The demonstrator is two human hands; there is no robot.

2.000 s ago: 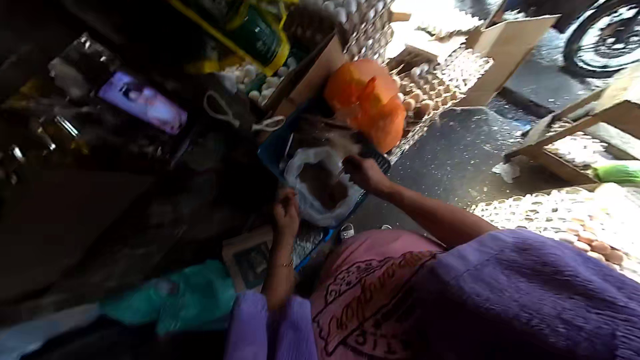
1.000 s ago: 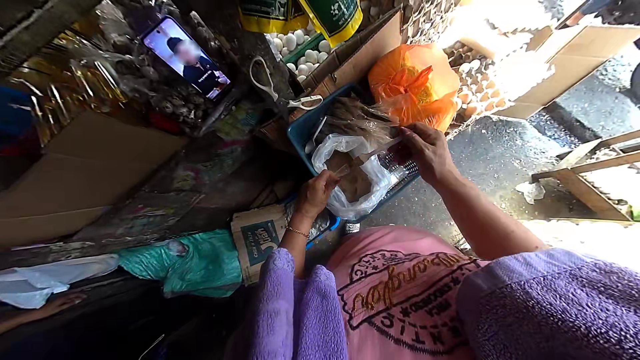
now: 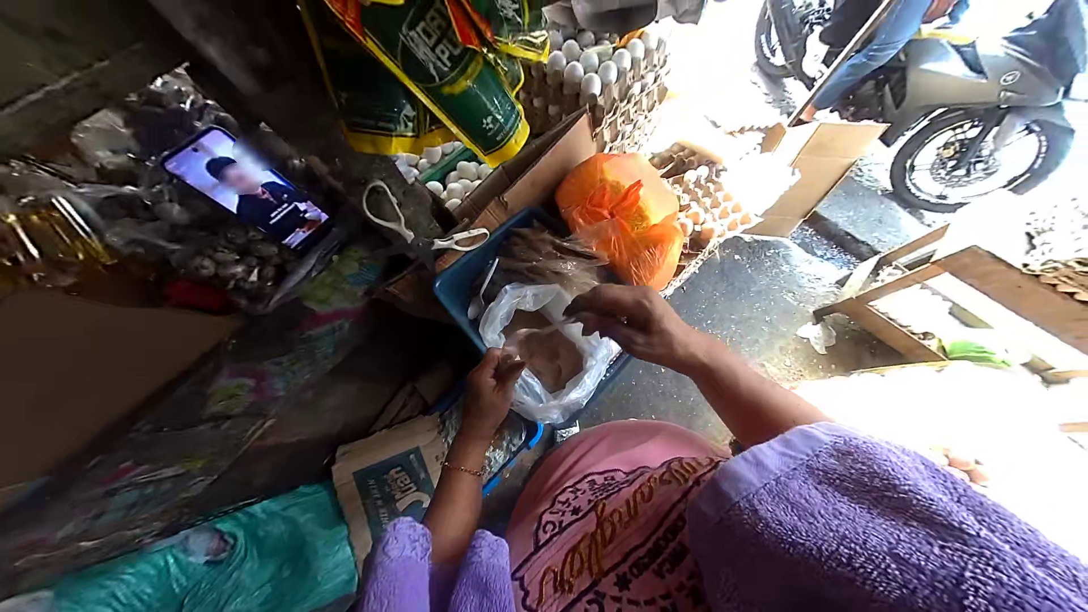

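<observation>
An open white plastic bag (image 3: 578, 398) of brown powder (image 3: 548, 357) sits in a blue plastic basket (image 3: 456, 293). At its left rim is my left hand (image 3: 491, 387), fingers curled; whether they pinch the plastic is unclear. Over the bag's right side my right hand (image 3: 633, 321) has its fingertips drawn together, and what they hold cannot be made out. Small clear plastic bags (image 3: 544, 259) lie behind the powder, beside a spoon-like white handle (image 3: 483, 285). Scissors with white handles (image 3: 391, 217) rest at the basket's back left.
An orange plastic bag (image 3: 625, 217) stands behind the basket, near egg trays (image 3: 701, 200). A lit phone (image 3: 246, 187) leans at the left. Green pouches (image 3: 459, 76) hang above. A cardboard box (image 3: 382, 480) lies nearer me; a wooden crate (image 3: 901, 297) and a motorcycle (image 3: 952, 110) are at the right.
My right hand has moved from the small clear bags, where it was a second ago, toward the powder bag's right rim. My left hand stays by the left rim. The view has shifted.
</observation>
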